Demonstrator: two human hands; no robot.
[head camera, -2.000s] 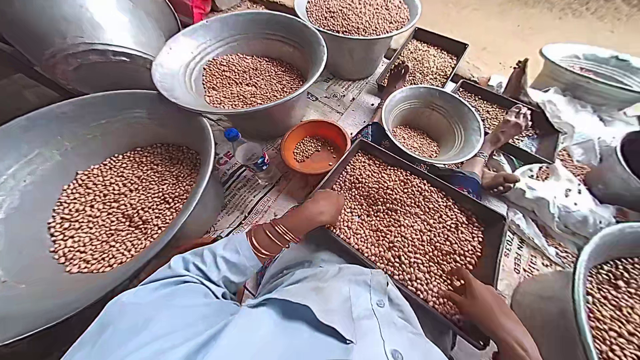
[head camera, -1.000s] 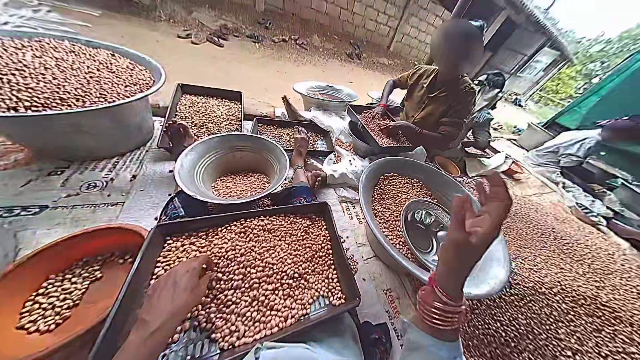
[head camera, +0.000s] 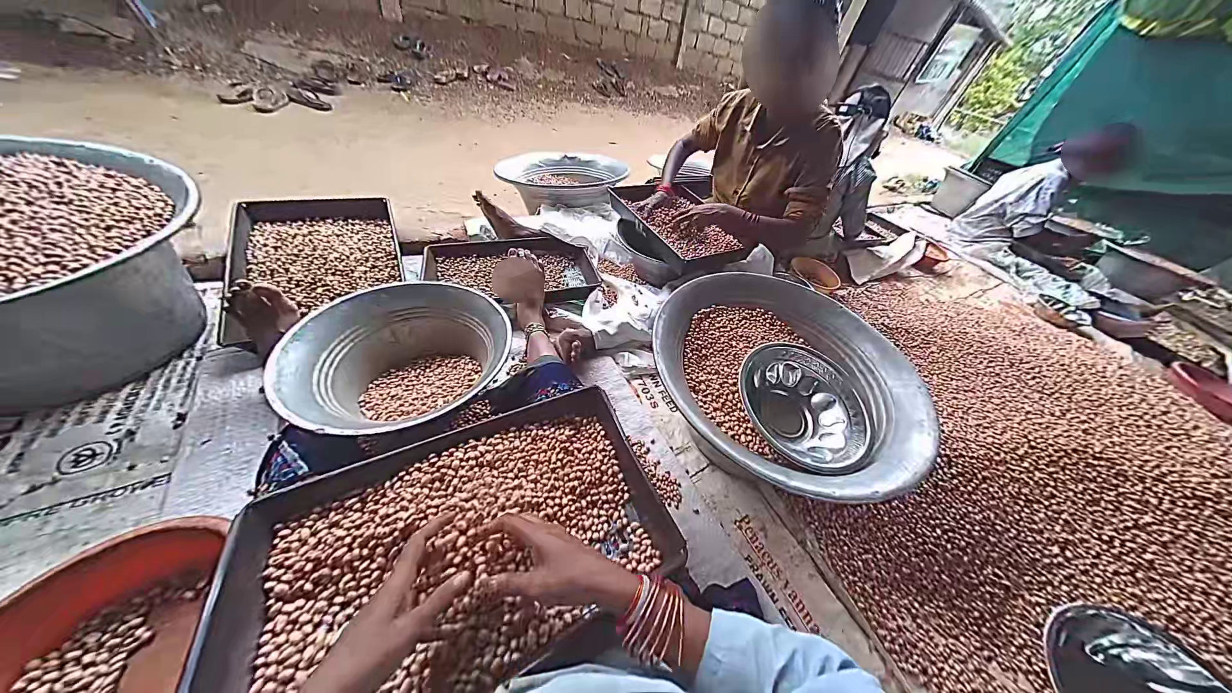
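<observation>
A dark rectangular tray (head camera: 630, 452) full of brown nuts or seeds rests before me. Both hands are in it, spread over the heap. My left hand (head camera: 409, 602) has its fingers apart on the nuts (head camera: 327, 539). Close to its right, my right hand (head camera: 553, 568), with red and white bangles at the wrist, curves its fingers over the same heap; its fingertips touch the nuts. Neither hand is closed on anything. An orange bowl (head camera: 173, 549) with some nuts is left of the tray.
A metal basin (head camera: 905, 423) holding nuts and a shiny steel plate (head camera: 808, 409) is right of the tray, beside a wide nut heap (head camera: 1059, 481). Beyond the tray are another basin (head camera: 298, 356) and a person's feet. A co-worker (head camera: 770, 164) sorts at a tray (head camera: 683, 231); a large tub (head camera: 96, 337) stands left.
My right hand was raised over the metal basin and has come down into the tray beside my left hand. The view has swung markedly since two seconds ago.
</observation>
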